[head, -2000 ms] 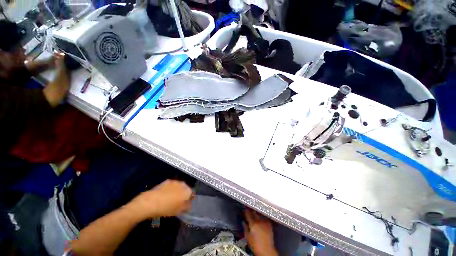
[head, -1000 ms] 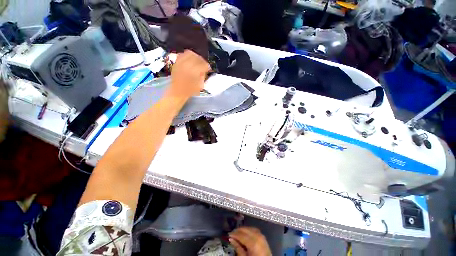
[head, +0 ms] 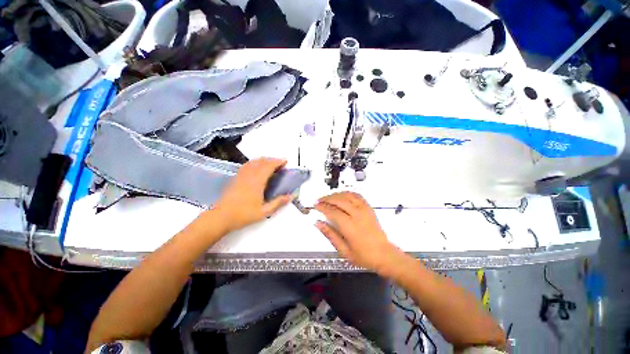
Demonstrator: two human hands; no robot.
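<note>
A curved grey-blue band piece (head: 162,169) lies on the white table left of the needle, its right end under my left hand (head: 252,193). My left hand holds that end, thumb and fingers around it. My right hand (head: 351,225) is just right of the piece's end, below the needle, with fingers bent; a small dark strip end (head: 300,206) shows between the hands, and I cannot tell which hand holds it. The presser foot and needle (head: 334,173) are above my right hand. More grey cut panels (head: 228,104) lie stacked behind the band piece.
The white JACK machine head (head: 449,155) extends right. Dark bunched strips (head: 173,59) lie behind the panels. Dark cloth (head: 414,24) fills the trough behind. Dark thread ends (head: 487,214) lie at right on the table. A grey piece (head: 252,301) hangs below the front edge.
My left hand has come from the dark bundle to the front of the needle. My right hand has risen from below the table edge. A grey band now lies across the left of the table.
</note>
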